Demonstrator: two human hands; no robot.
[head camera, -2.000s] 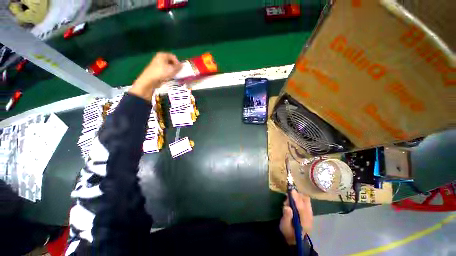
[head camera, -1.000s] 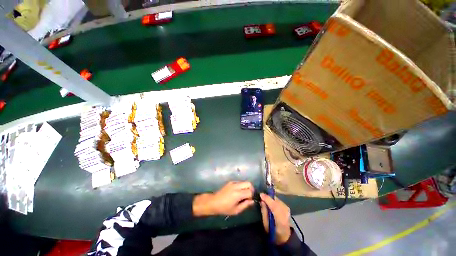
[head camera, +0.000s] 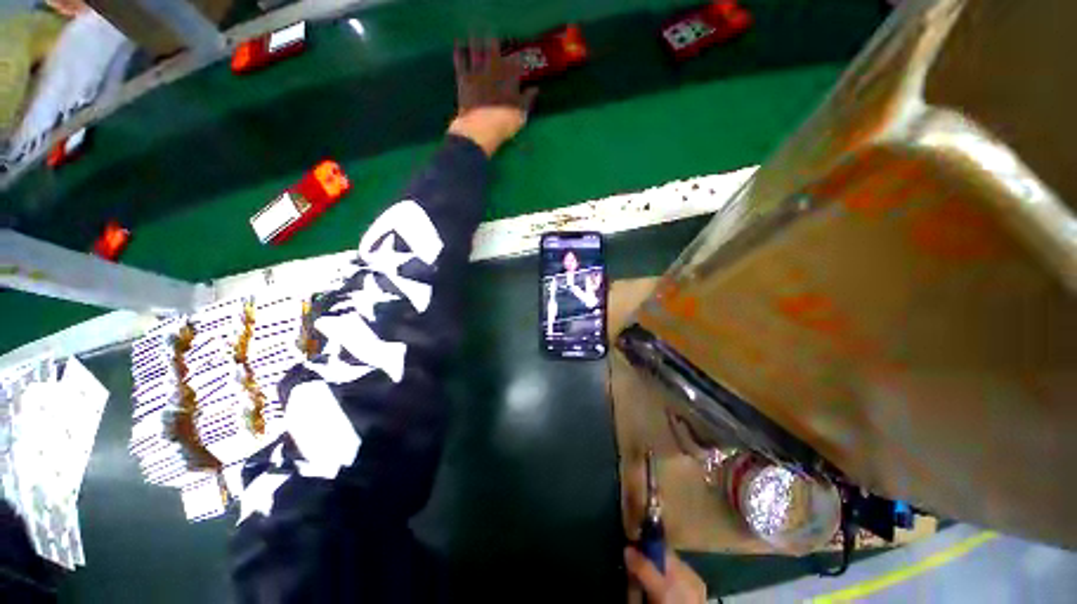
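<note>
My left hand (head camera: 490, 94) reaches over the conveyor with its fingers spread. It is at the left end of a red device housing (head camera: 550, 54) and partly over it; whether it grips the housing cannot be told. My right hand (head camera: 665, 578) is at the bottom edge, partly cut off, and holds the soldering iron (head camera: 652, 519) with its tip pointing up over the cardboard mat (head camera: 632, 407). Stacked white modules (head camera: 222, 378) with amber edges lie left on the bench, partly hidden by my left sleeve.
A lit smartphone (head camera: 574, 295) lies mid-bench. A large cardboard box (head camera: 874, 319) leans in from the right over the black fan (head camera: 720, 401). A round tub (head camera: 774, 501) with silvery bits stands below. More red housings (head camera: 302, 201) lie on the conveyor (head camera: 390, 130). White sheets (head camera: 53, 442) lie far left.
My left hand has moved from beside my right hand up to the conveyor. My right hand and the iron are lower in view. The view has shifted, and the box looks larger and nearer.
</note>
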